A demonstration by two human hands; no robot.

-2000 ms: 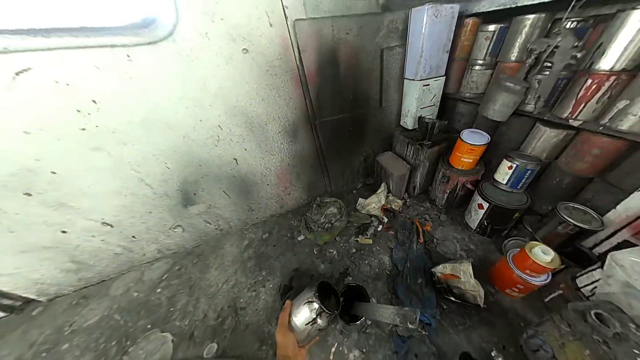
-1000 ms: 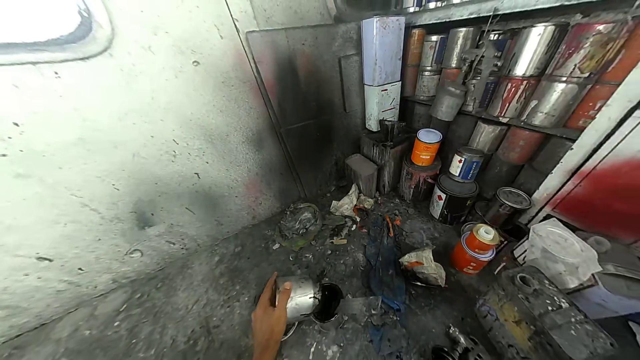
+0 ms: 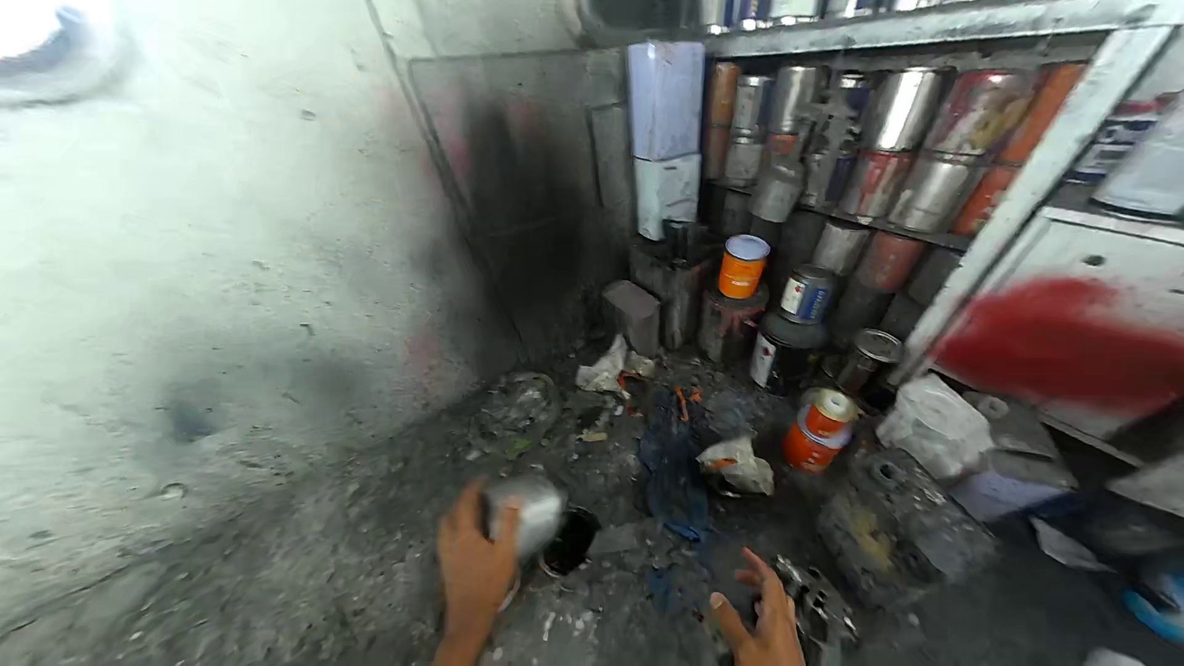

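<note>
A silvery metal can (image 3: 529,514) is gripped in my left hand (image 3: 476,553), tilted to the right at the lower middle. Its mouth is close beside an open can with a black inside (image 3: 569,541) on the floor; whether they touch is unclear. A flat grey strip (image 3: 618,538) lies just right of the dark opening. My right hand (image 3: 760,615) is at the bottom edge with its fingers apart and nothing in them, just left of a perforated metal part (image 3: 819,606). Both hands are slightly blurred.
Dark blue cloth (image 3: 673,462) and a crumpled wrapper (image 3: 737,465) lie ahead. Orange cans (image 3: 819,433), a black can (image 3: 784,356) and a paint-stained metal container (image 3: 902,527) stand to the right. Shelves of cans (image 3: 860,217) rise behind; a pale wall (image 3: 231,277) bounds the left.
My right hand has come into view at the bottom. My left hand still holds the silvery can beside the dark opening. The view has swung to the right.
</note>
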